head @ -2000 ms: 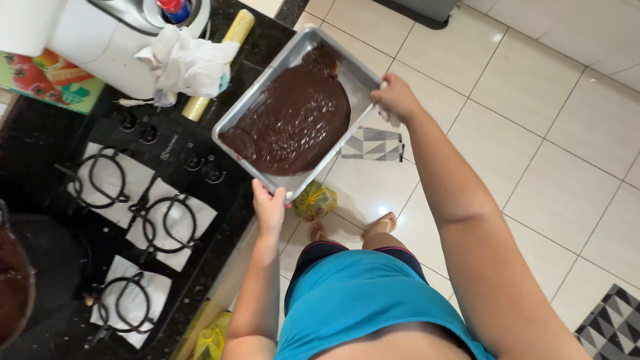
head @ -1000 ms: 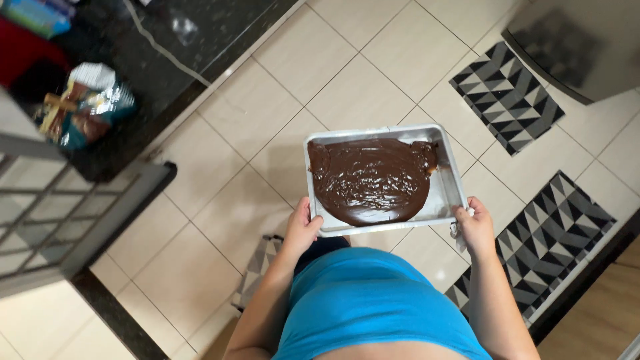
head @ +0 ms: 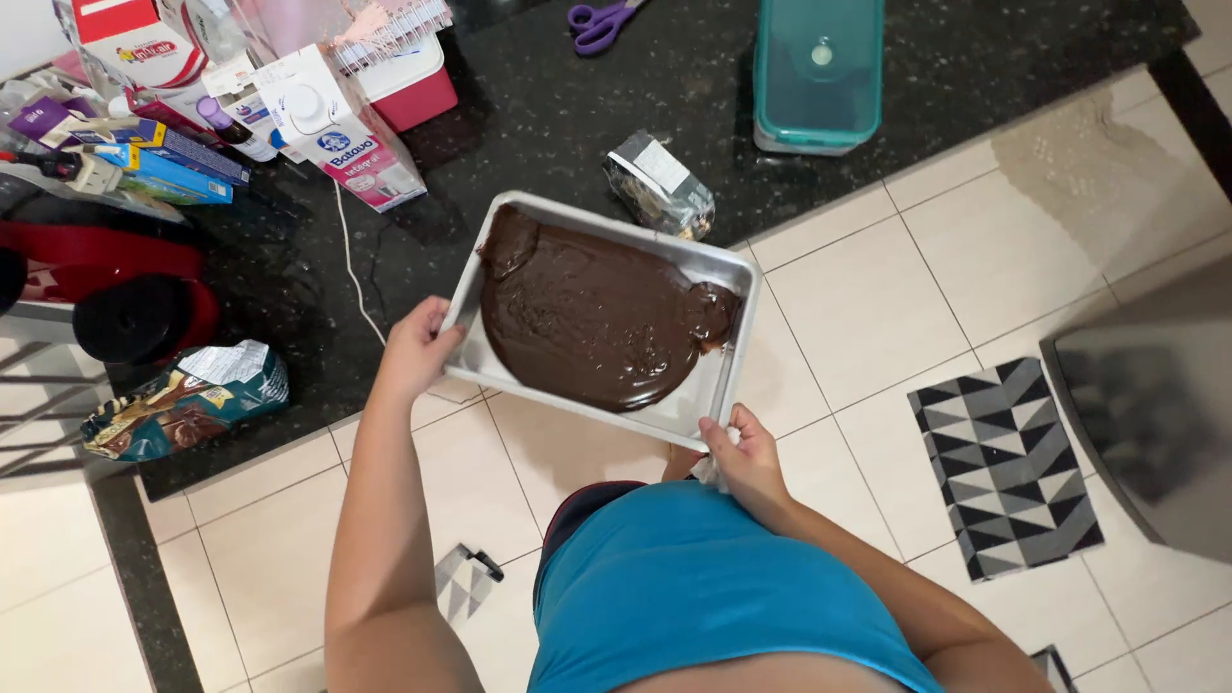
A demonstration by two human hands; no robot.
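A rectangular metal baking pan [head: 616, 220] holds a rounded mass covered in glossy chocolate [head: 587, 308], with smaller lumps at two corners. My left hand [head: 421, 348] grips the pan's left edge, thumb on the rim. At the lower right corner, my right hand [head: 746, 454] holds the pan with a crumpled white cloth or paper [head: 710, 472] between them. The pan's far side overlaps the edge of a black speckled counter [head: 539, 125] in view. Just beyond the rim, a clear plastic packet [head: 662, 188] lies on that counter.
On the counter are a teal-lidded container [head: 818, 72], purple scissors [head: 599, 27], a milk carton [head: 337, 130], a foil snack bag [head: 192, 399], a red appliance [head: 106, 269] and a white cord [head: 354, 265]. A patterned mat [head: 1006, 469] lies on the tiled floor, near a dark appliance [head: 1155, 404].
I have carried the pan from beside the stove, across the floor, to another part of the counter. Both hands have kept hold of it throughout these frames. The view has turned a lot.
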